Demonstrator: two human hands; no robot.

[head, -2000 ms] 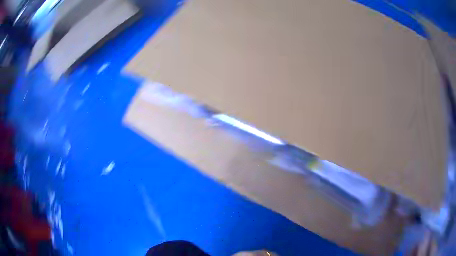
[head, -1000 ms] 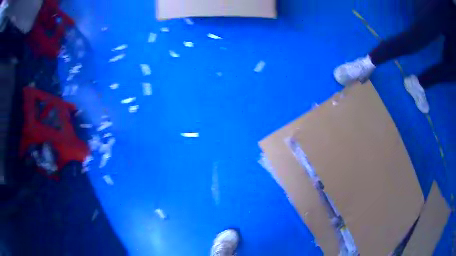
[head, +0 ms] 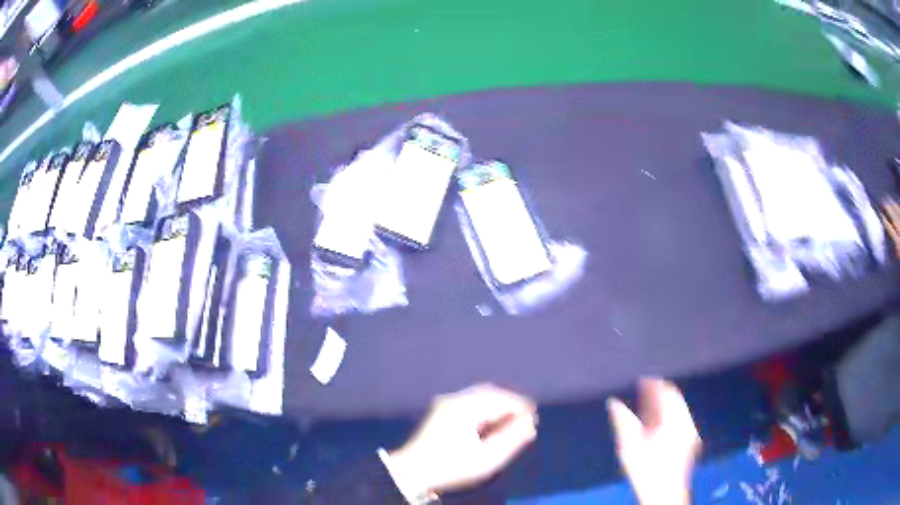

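My left hand (head: 464, 439) is over the bench's near edge, its fingers curled, with nothing visible in it. My right hand (head: 659, 439) is to its right, blurred, thumb and fingers apart, holding nothing. Beyond them on the dark bench lie a single bagged unit (head: 505, 227) with a green end at the top, and overlapping bagged units (head: 419, 187) just left of it. A dense double row of bagged units (head: 173, 276) fills the bench's left end.
The dark bench (head: 612, 325) borders a green conveyor belt (head: 553, 44) with a white line. Stacked clear bags (head: 799, 202) lie at the right, near another person's fingers (head: 891, 222). A white slip (head: 328, 355) lies on the bench. Blue floor (head: 592, 488) shows below, with red stools.
The view has swung from the blue floor with the cardboard sheets to the bench with bagged units. Both my hands are now in view, in front of the bench.
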